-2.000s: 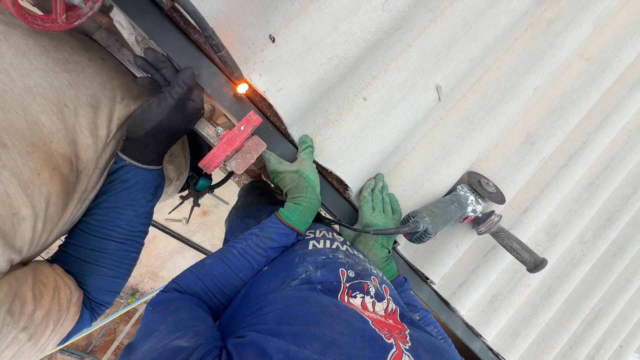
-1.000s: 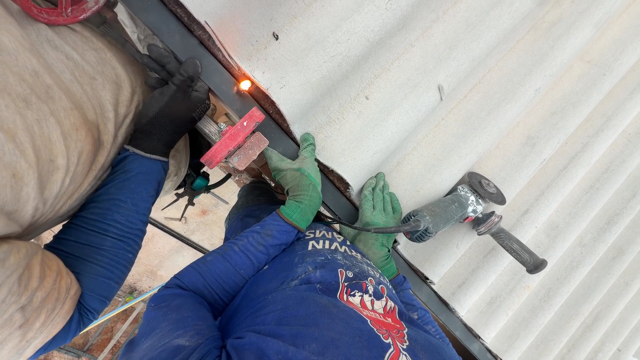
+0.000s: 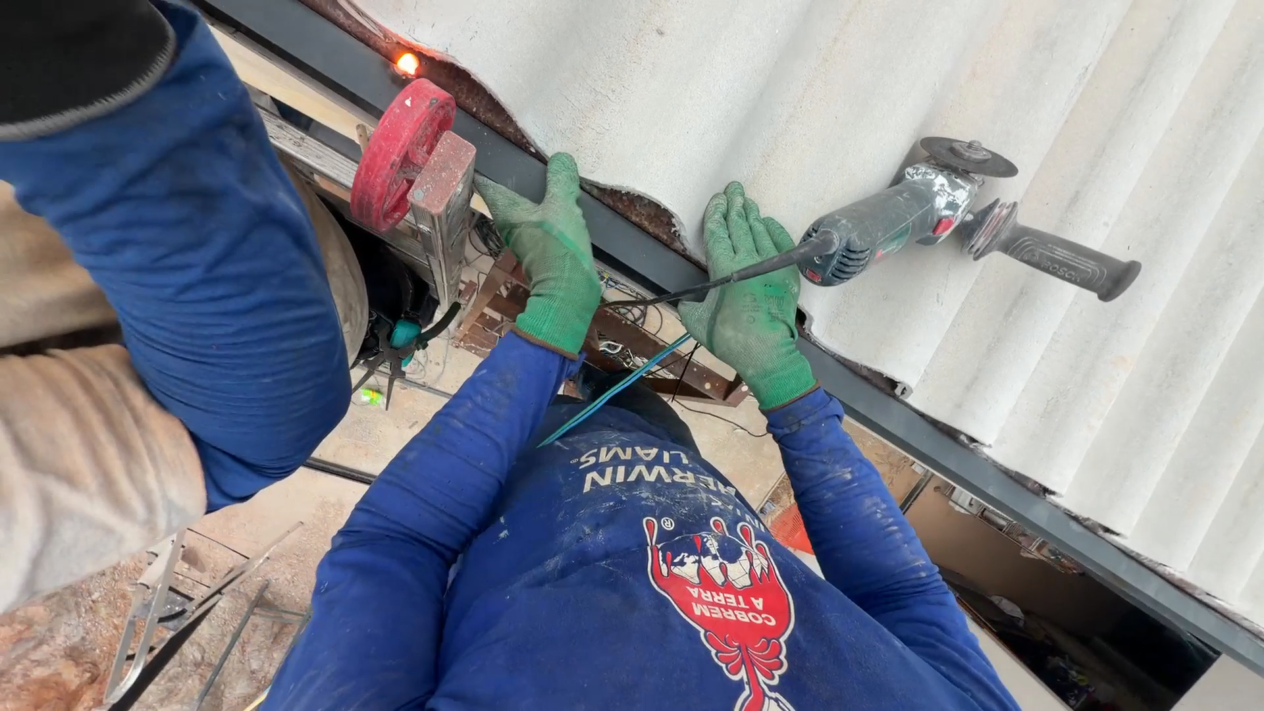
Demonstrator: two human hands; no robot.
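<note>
My left hand (image 3: 553,257), in a green work glove, rests its fingers on the dark metal beam (image 3: 632,232) beside a scaffold post with a red wheel (image 3: 405,153). My right hand (image 3: 746,286), gloved alike, lies flat with fingers extended at the wavy edge of the corrugated roof sheet (image 3: 839,79). An angle grinder (image 3: 889,222) with a side handle lies on the sheet just right of my right hand, and its black cord runs across the back of that hand. A small glowing orange spot (image 3: 406,64) shows on the beam's edge, beyond the wheel.
At left a co-worker's blue sleeve (image 3: 237,267) and a dark glove (image 3: 79,59) are close by. Pliers with teal on the grips (image 3: 403,336) hang near the co-worker. Far below are a metal ladder (image 3: 148,612), a rusty steel frame (image 3: 662,365) and cables.
The co-worker's dark-gloved hand, earlier at the beam beside the red wheel, has moved away, and the blue-sleeved arm is now raised at the left. Both my hands remain at the beam and sheet edge.
</note>
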